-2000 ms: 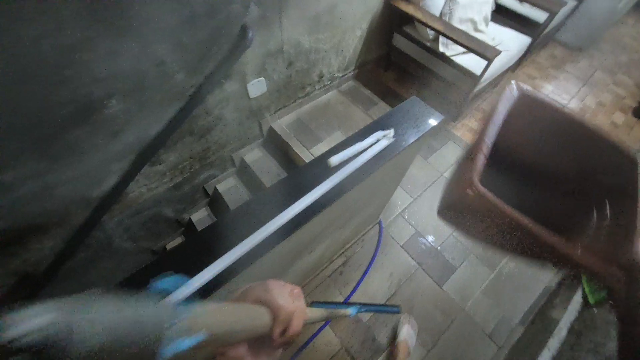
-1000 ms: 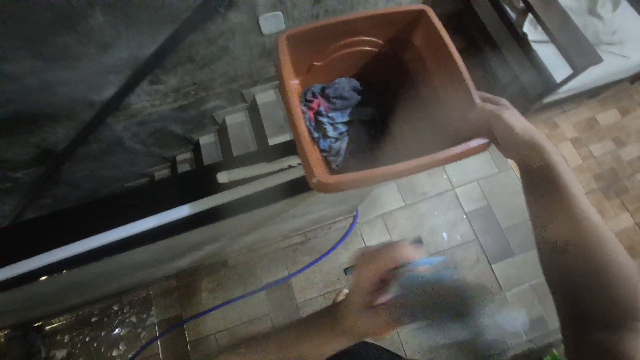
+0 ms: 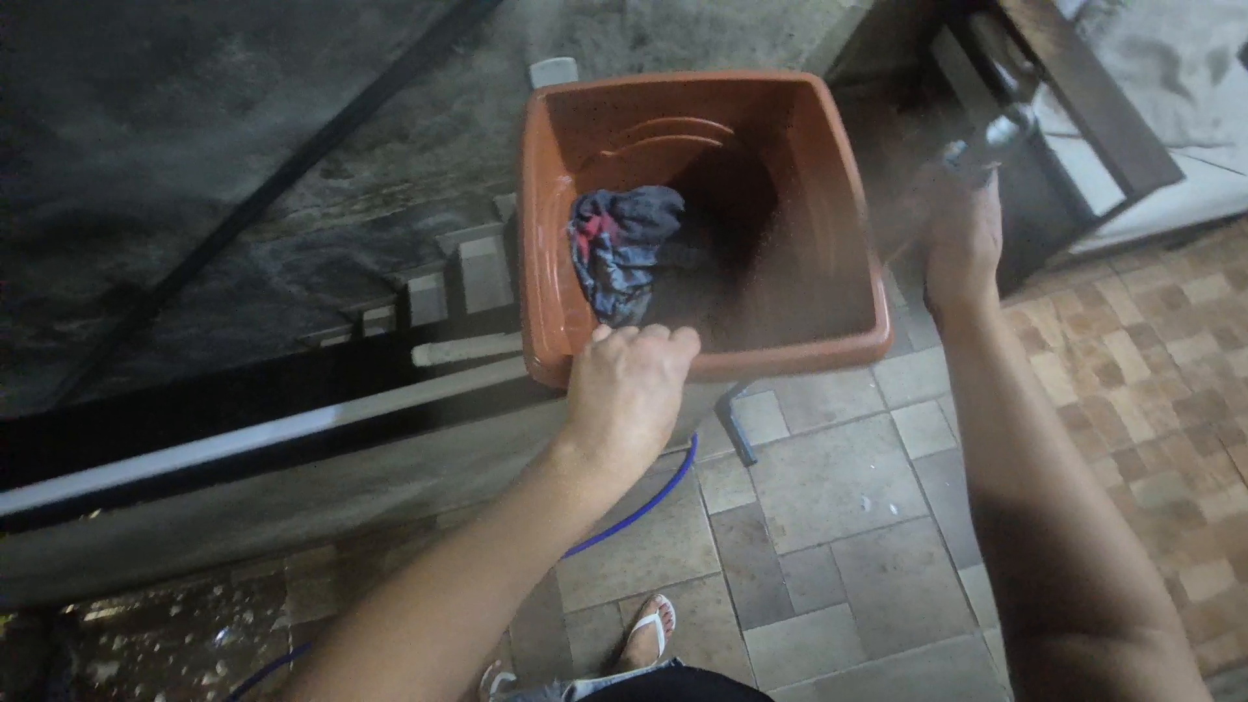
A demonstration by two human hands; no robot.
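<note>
An orange-brown plastic bin (image 3: 707,361) stands at the centre, open side up. My left hand (image 3: 634,390) grips its near rim with the fingers curled over the edge. Inside, against the left wall, lies a crumpled dark blue and grey cloth (image 3: 629,234) with a red patch. Beyond the bin's right side is my right hand (image 3: 965,229), blurred, closed around a partly clear, light-blue object (image 3: 1004,129) whose kind is not plain. Haze blurs the right part of the bin.
A long white pole (image 3: 263,434) lies on the dark ledge at left, above stairs (image 3: 483,273). A blue hose (image 3: 639,512) and a dark blade-like bar (image 3: 738,429) are by the tiled floor (image 3: 838,468). My sandalled foot (image 3: 651,629) is below; a cushioned wooden seat (image 3: 1092,97) stands upper right.
My left hand has moved up onto the bin's near rim, and the blurred bluish object it held is now in my right hand. My right hand has let go of the bin's right rim.
</note>
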